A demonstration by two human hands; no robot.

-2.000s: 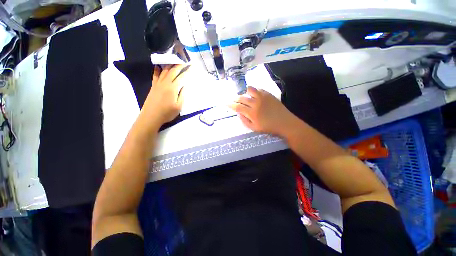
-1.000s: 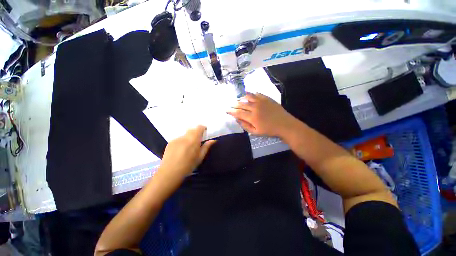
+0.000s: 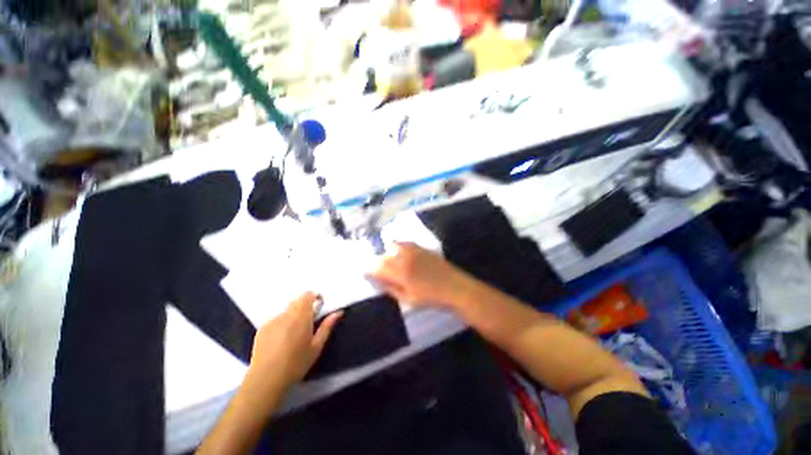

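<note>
My left hand (image 3: 289, 338) lies at the near edge of the white fabric panel, thumb and fingers on its edge beside a black fabric panel (image 3: 366, 336). My right hand (image 3: 416, 274) lies flat on the white fabric panel (image 3: 302, 267), just near the presser foot and needle (image 3: 377, 242). The white panel is hard to tell from the bright white table. The black panel hangs toward the table's front edge between my hands and my body. The sewing machine (image 3: 569, 115) stands behind my hands. The image is blurred.
A long stack of black cut pieces (image 3: 111, 311) lies at left, a second black pile (image 3: 493, 249) right of the needle, and a flat dark rectangle (image 3: 603, 220) farther right. A blue basket (image 3: 711, 355) with an orange packet (image 3: 608, 310) sits at lower right. Clutter fills the background.
The view has tilted up, showing more background. Over the two seconds, my left hand has moved from beside the needle toward the front edge, and the black panel has come into view there. My right hand stays near the needle.
</note>
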